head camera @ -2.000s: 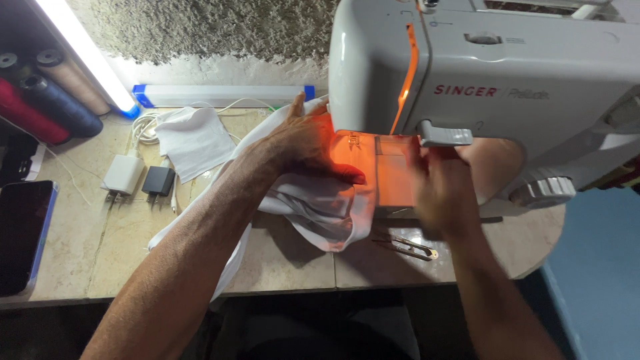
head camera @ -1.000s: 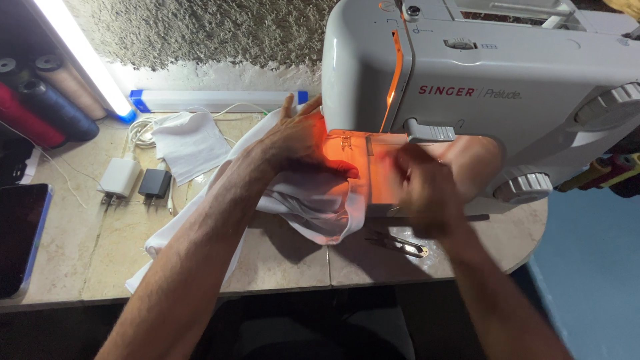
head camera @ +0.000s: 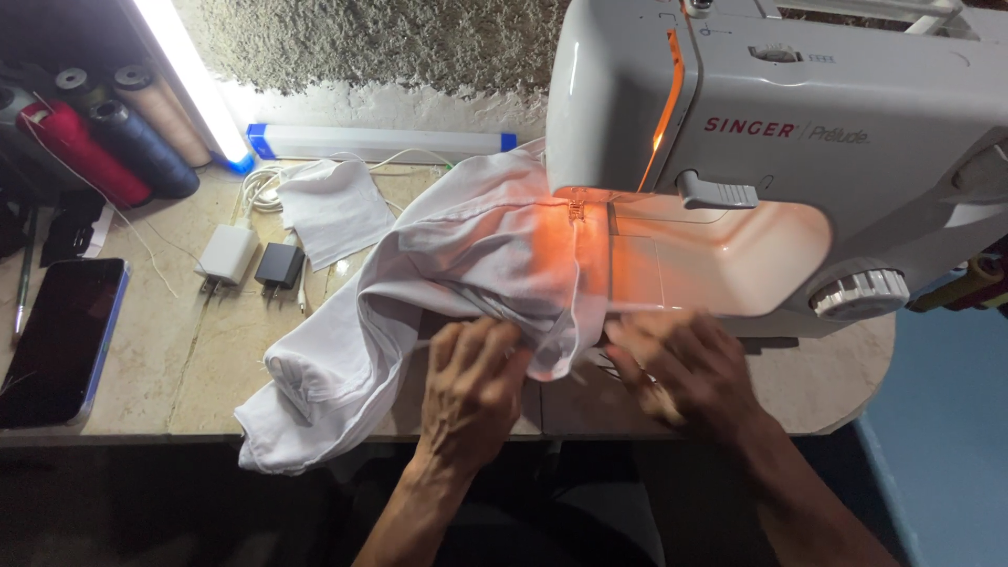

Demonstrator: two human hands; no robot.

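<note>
White fabric (head camera: 465, 252) lies bunched at the left of the white Singer sewing machine (head camera: 772, 102), its right edge under the presser foot (head camera: 577, 211), where an orange light glows. My left hand (head camera: 472, 386), fingers curled, is at the fabric's near edge and seems to pinch it. To the right of the fabric's near end is my right hand (head camera: 681, 362), blurred by motion; whether it holds anything cannot be told. Dark metal thread snips, mostly hidden, lie beneath my right hand.
At the left are thread cones (head camera: 142, 150), a smartphone (head camera: 67, 339), a white charger (head camera: 227, 252), a black charger (head camera: 279, 264) and a white cloth scrap (head camera: 335, 209). A lit tube lamp (head camera: 193, 75) leans there; another lamp (head camera: 378, 143) lies along the wall. The table's front edge is rounded at the right.
My left hand has moved from beside the presser foot toward the table's front edge. My right hand has also come nearer the front edge, away from the machine's bed.
</note>
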